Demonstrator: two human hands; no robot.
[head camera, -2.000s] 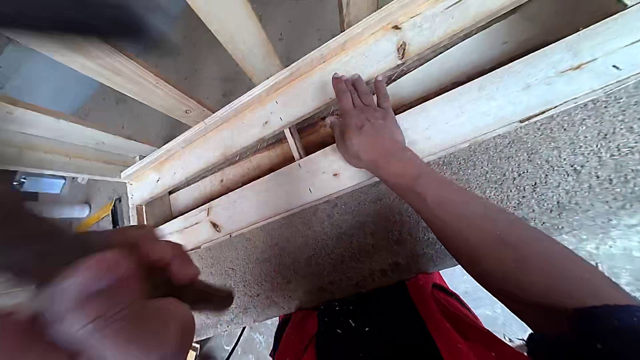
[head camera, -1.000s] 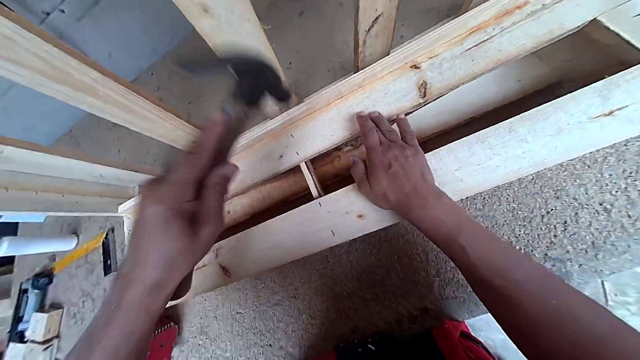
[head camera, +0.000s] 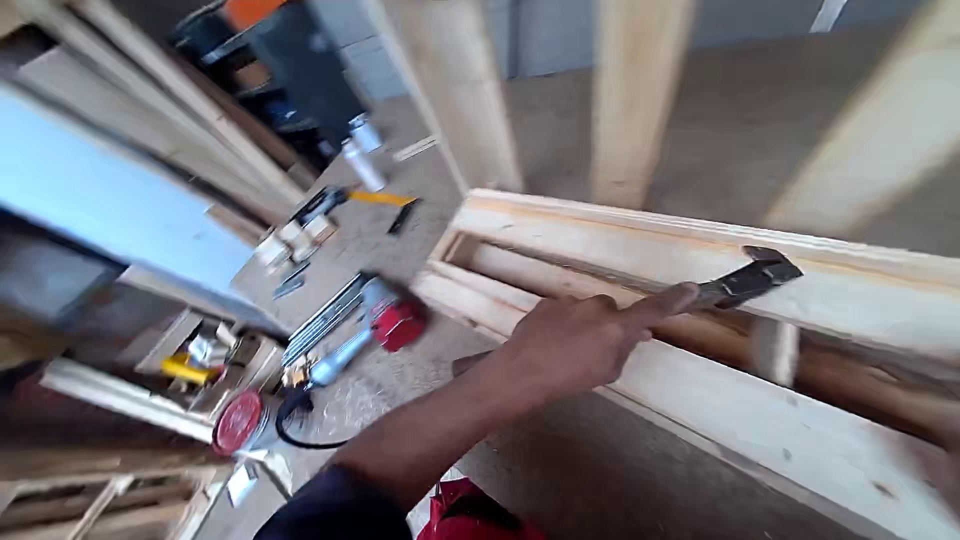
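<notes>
My left hand (head camera: 581, 341) grips a claw hammer (head camera: 757, 279) near its head, with the index finger stretched along it. The hammer lies over a long frame of pale wooden boards (head camera: 750, 409), its handle end showing below my wrist. A short wooden spacer block (head camera: 776, 351) stands between the two long boards, just right of the hammer. At the right edge a blurred patch of skin (head camera: 934, 469) over the near board seems to be part of my right hand; its fingers cannot be made out.
Upright studs (head camera: 634, 97) rise behind the frame. On the floor at left are a red and grey nail gun (head camera: 394, 319), metal strips (head camera: 326, 319), a yellow-handled tool (head camera: 379, 198), white bottles (head camera: 363, 165), wood offcuts (head camera: 296, 240) and a red-lidded tub (head camera: 240, 421).
The view has swung far to the left, bringing the nail gun and tub into sight. The hammer, raised and blurred a second ago, is now low over the frame.
</notes>
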